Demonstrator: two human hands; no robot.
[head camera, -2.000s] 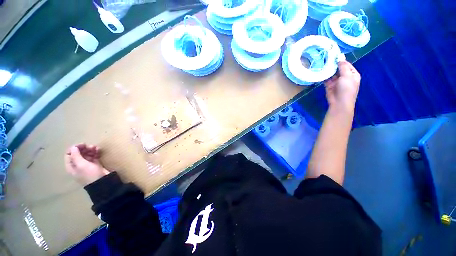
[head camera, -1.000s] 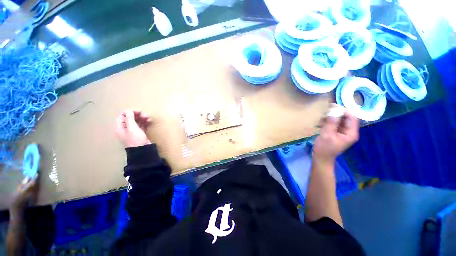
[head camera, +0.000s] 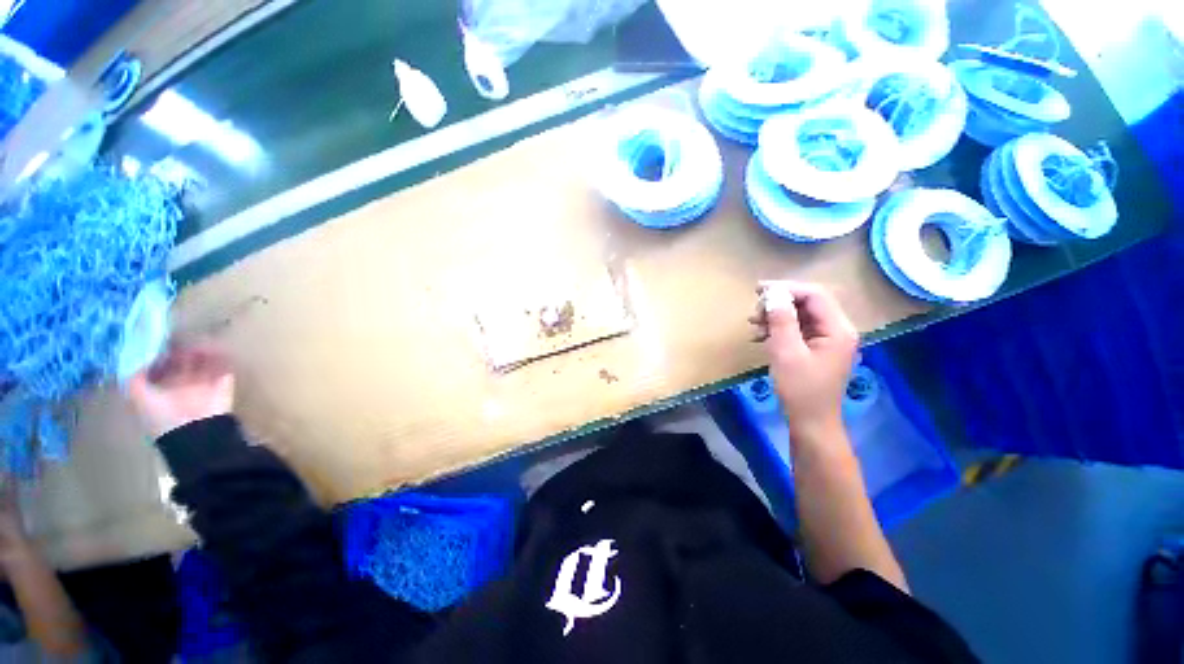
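Observation:
My left hand (head camera: 185, 387), blurred, is at the bench's left with its fingers at the lower edge of a pale blue ring (head camera: 147, 327), which it appears to hold upright before the cord pile (head camera: 85, 272). My right hand (head camera: 808, 340) is above the cardboard's front edge, right of the work pad, with its fingertips closed on a small white piece (head camera: 778, 297). The stained work pad (head camera: 556, 319) lies on the cardboard between my hands. Several ring stacks (head camera: 822, 156) stand at the right, some with loose cords in their holes.
Two squeeze bottles (head camera: 419, 95) and a clear plastic bag (head camera: 552, 18) lie at the bench's far side. A blue crate with cords (head camera: 426, 551) and a blue tote with rings (head camera: 896, 448) are below the front edge. Another person's arm (head camera: 39, 584) is at lower left.
My left hand has moved left to the ring, which was at the other person's hand a second ago. That hand has drawn back. My right hand has moved left, away from the ring stacks.

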